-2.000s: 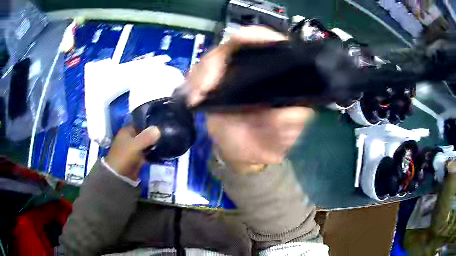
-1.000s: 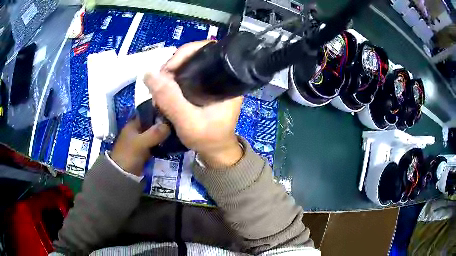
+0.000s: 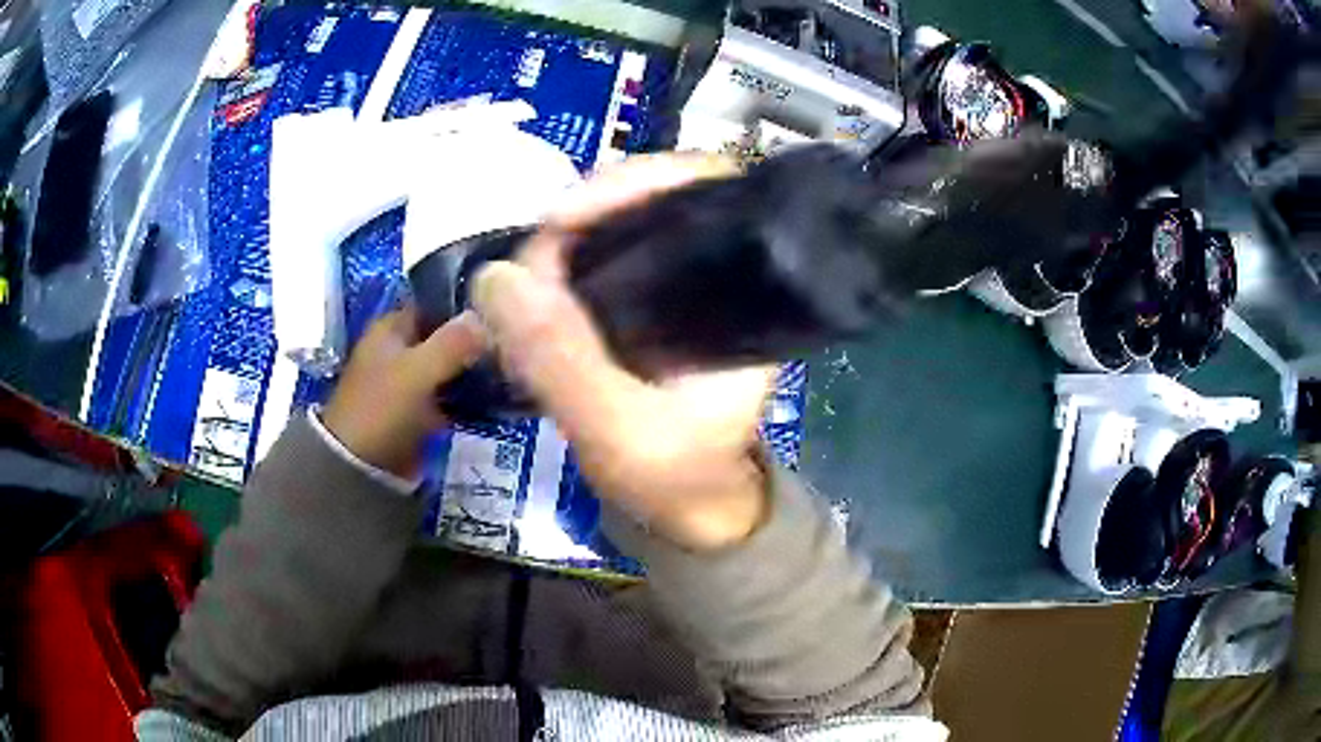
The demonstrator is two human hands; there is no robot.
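A camera unit with a white housing and bracket (image 3: 312,189) lies on the blue printed sheets (image 3: 239,341). Its black ball (image 3: 449,283) faces the wearer and is partly hidden by the hands. My left hand (image 3: 384,392) grips the ball's lower left side. My right hand (image 3: 638,392) is wrapped around a thick black electric screwdriver (image 3: 710,276), which is blurred and tilted nearly flat. The screwdriver's tip is hidden behind the right fingers, close beside the ball; I cannot tell if it touches.
A grey-white screw feeder (image 3: 797,73) stands behind the screwdriver. Several open camera units with wires (image 3: 1195,500) line the green bench (image 3: 927,478) at right. A clear plastic bag (image 3: 116,189) lies at left. A cardboard box (image 3: 1036,674) is below the bench edge.
From one second ago, the screwdriver has tipped over to the right and is lower, and my right hand has shifted slightly right. My left hand stays on the ball.
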